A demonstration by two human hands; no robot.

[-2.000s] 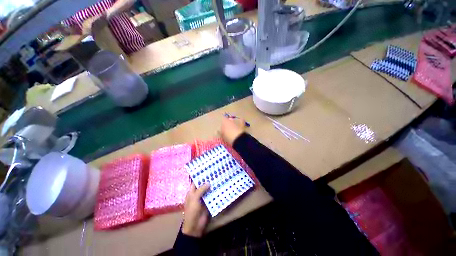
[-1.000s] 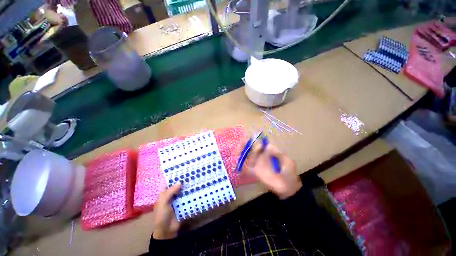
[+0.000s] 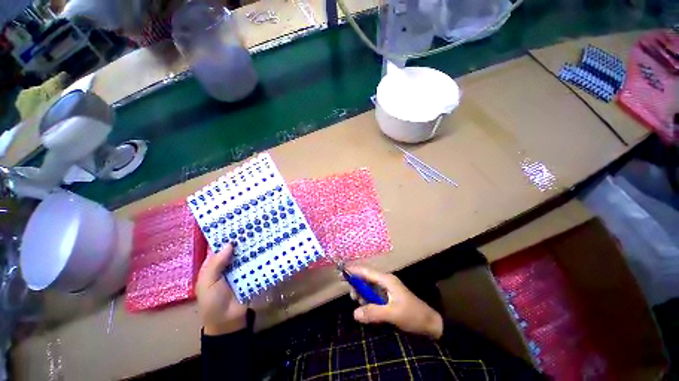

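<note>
My left hand (image 3: pixel 222 295) holds a white PCB panel (image 3: pixel 257 227) with rows of dark blue dots by its lower left edge, tilted above the pink wrap. My right hand (image 3: pixel 398 303) holds blue-handled flush cutters (image 3: pixel 362 286), their metal jaws at the panel's lower right edge. I cannot tell if the jaws touch the panel. Pink bubble wrap (image 3: pixel 346 216) lies flat on the cardboard-covered bench behind and right of the panel. A pink wrapped stack (image 3: pixel 160 260) lies at the left, and the panel covers part of the pink material between.
A white tub (image 3: pixel 415 106) stands beside the green conveyor belt (image 3: pixel 313 93). Thin white sticks (image 3: pixel 428 168) lie before it. A speckled white patch (image 3: pixel 537 174) lies further right. An open cardboard box (image 3: pixel 595 298) with pink-wrapped boards is below the bench edge. White vessels stand at left.
My left hand has moved the panel left and up. My right hand picked up the cutters from the bench and has brought their jaws to the panel's lower right edge.
</note>
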